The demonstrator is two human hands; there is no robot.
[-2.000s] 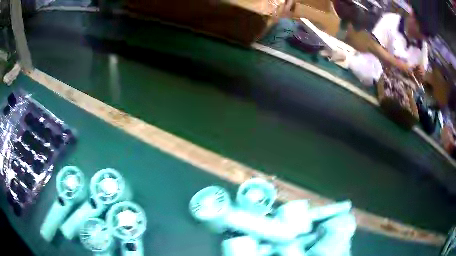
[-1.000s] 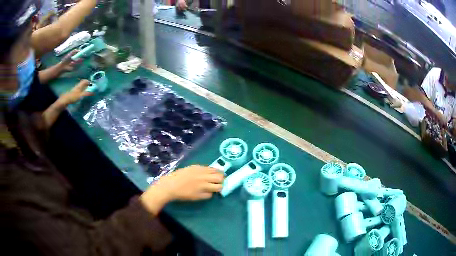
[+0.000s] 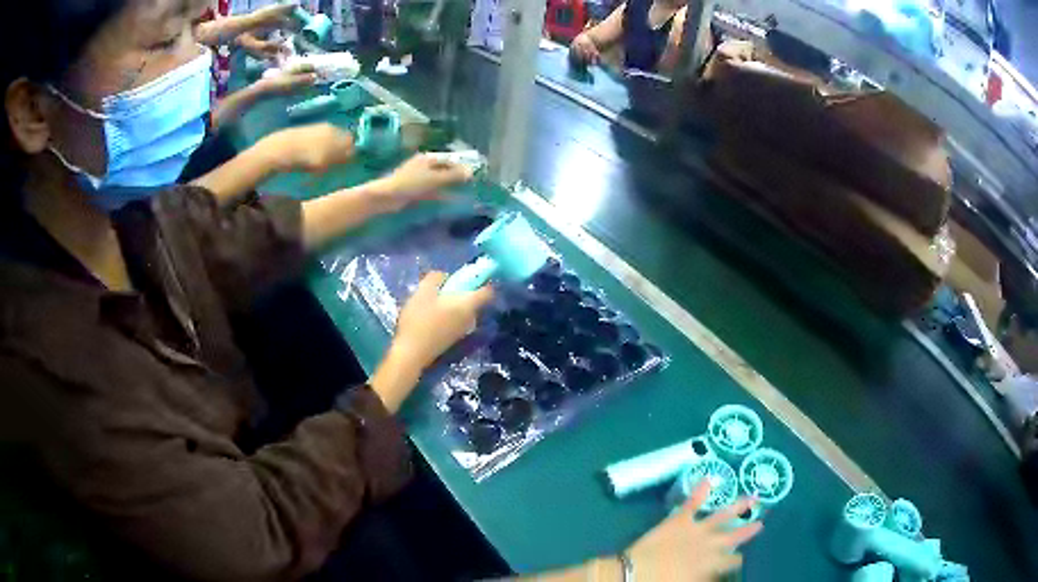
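My left hand (image 3: 683,548), with a band at the wrist, reaches in from the bottom edge. Its fingers are spread at a small group of turquoise fan bodies (image 3: 658,467); whether they touch is unclear. The group's round grilles face up and one handle points left. The hand hides part of the group. More turquoise fan bodies (image 3: 899,550) lie in a pile at the lower right, cut off by the edge. My right hand is not in view.
A person in a brown top and blue mask (image 3: 148,119) sits at left, holding a fan body (image 3: 512,247) over black round parts (image 3: 575,364) on clear plastic. A pale strip (image 3: 728,358) edges the dark belt. A brown carton (image 3: 831,171) stands beyond; others work farther up the bench.
The view has swung left. My left hand has come in at the fan group. The neighbour's hand has moved from that group to above the black parts, now with a fan body in it.
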